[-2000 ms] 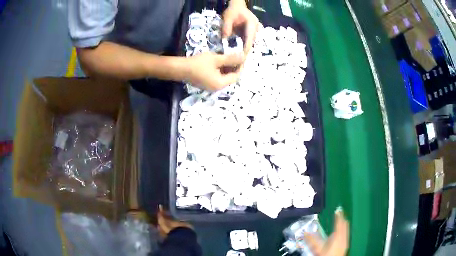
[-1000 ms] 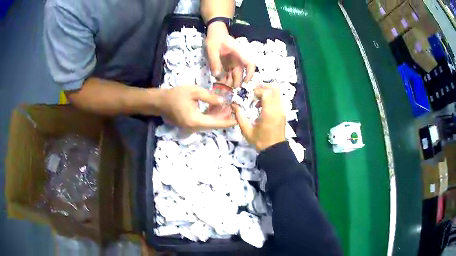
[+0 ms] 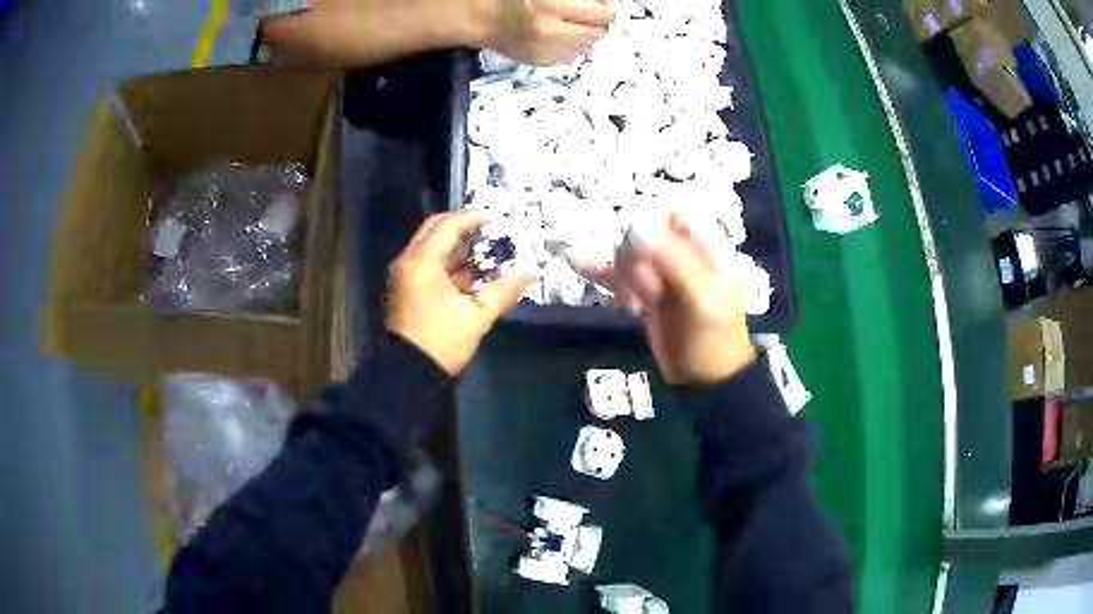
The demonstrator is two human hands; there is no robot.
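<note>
My left hand [image 3: 444,294] holds a small white inner module [image 3: 493,251] with dark bits between thumb and fingers, over the near left corner of the black parts tray [image 3: 773,180]. The tray is heaped with small white parts [image 3: 599,156]. My right hand [image 3: 695,306] is over the tray's near right side. Its fingers are blurred against the white parts, and whether they hold a part cannot be told. Below the tray on the dark green bench lie a white unit [image 3: 617,393], a small rounded white part [image 3: 598,452] and a white unit with a red wire [image 3: 560,542].
Another person's hand and forearm [image 3: 533,30] reach over the tray's far left. A carton [image 3: 222,336] with clear bags stands at left, crumpled plastic [image 3: 228,438] below it. A white housing [image 3: 839,198] lies on the green belt [image 3: 869,408]; another white piece [image 3: 785,374] lies near my right wrist.
My right hand has drawn back from the other person's hands towards the tray's near edge. My left hand has come into view with a module. The view has shifted, showing more near bench.
</note>
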